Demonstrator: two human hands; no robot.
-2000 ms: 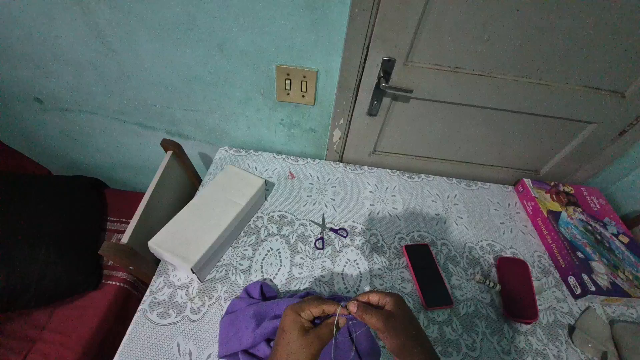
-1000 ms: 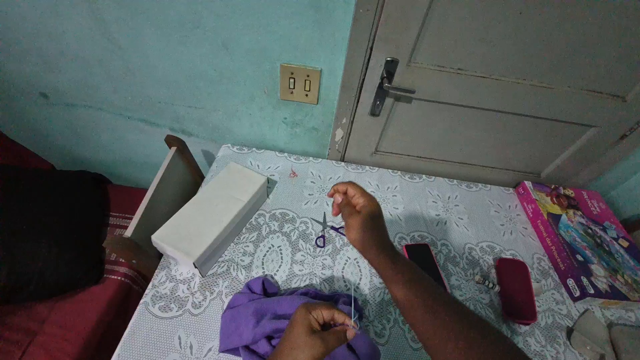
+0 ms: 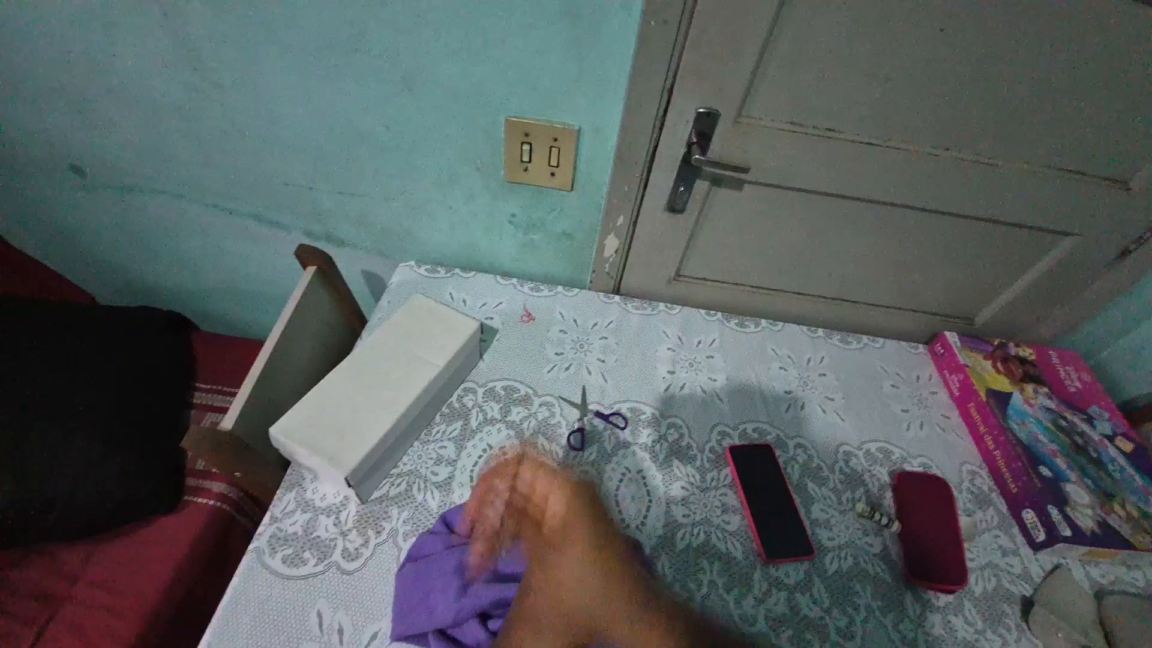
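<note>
My right hand (image 3: 540, 504), badly blurred, is over the purple cloth (image 3: 450, 576) at the lower middle, its forearm coming in from the lower right. The blur hides whether its fingers hold anything, and no thread can be made out. My left hand cannot be told apart from the right hand and forearm that overlap it. Part of the cloth lies bunched on the table, the rest hidden under the hand. Just beyond the hand lie small scissors (image 3: 579, 434) with purple handles, their blades spread.
A white box (image 3: 382, 387) lies at the table's left. Right of the hand are a pink-edged phone (image 3: 770, 504), a dark pink case (image 3: 931, 531) and a colourful game box (image 3: 1044, 441). A red thread scrap (image 3: 527, 315) lies near the back edge of the lace tablecloth (image 3: 621, 333).
My right hand was at the cloth beside the left, then raised near the scissors with a thread running down to the left hand. Now it is back lower, over the cloth.
</note>
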